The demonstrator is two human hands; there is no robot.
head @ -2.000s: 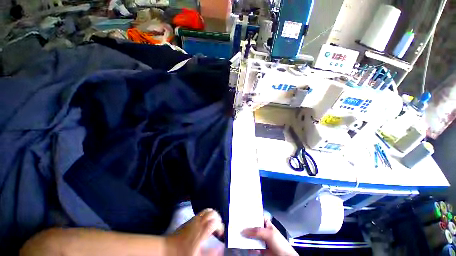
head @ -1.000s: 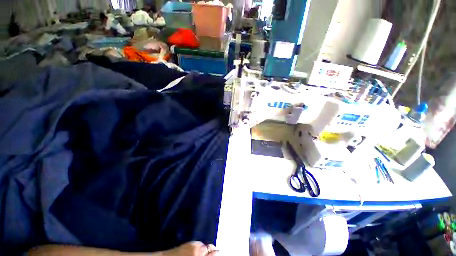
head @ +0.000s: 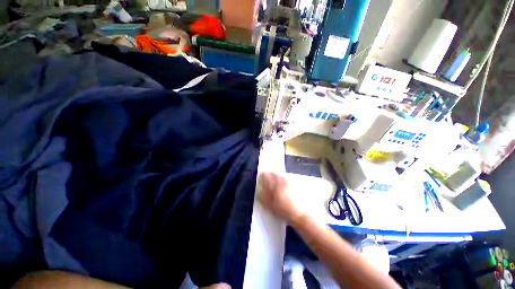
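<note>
A large dark navy fabric panel (head: 152,163) fills the left side. A bright white strip (head: 262,242) runs along its right edge from the needle area down to the bottom of the picture. My right hand (head: 274,192) lies on the strip below the needle area, blurred, its fingertips unclear. My left hand (head: 217,287) is cut off by the bottom edge; only a small part shows, beside the fabric edge. The white sewing machine (head: 322,113) stands ahead, its needle area at the strip's upper end.
Black-handled scissors (head: 345,206) lie right of the strip on the white table (head: 389,217). Thin blue tools (head: 432,195) lie further right. A white roll (head: 374,254) hangs under the table, partly behind my right forearm. A thread cone (head: 432,45) stands upper right.
My right hand has moved from the strip's lower end up to near the needle area. My left hand has moved lower, mostly out of the picture. The camera view has shifted slightly.
</note>
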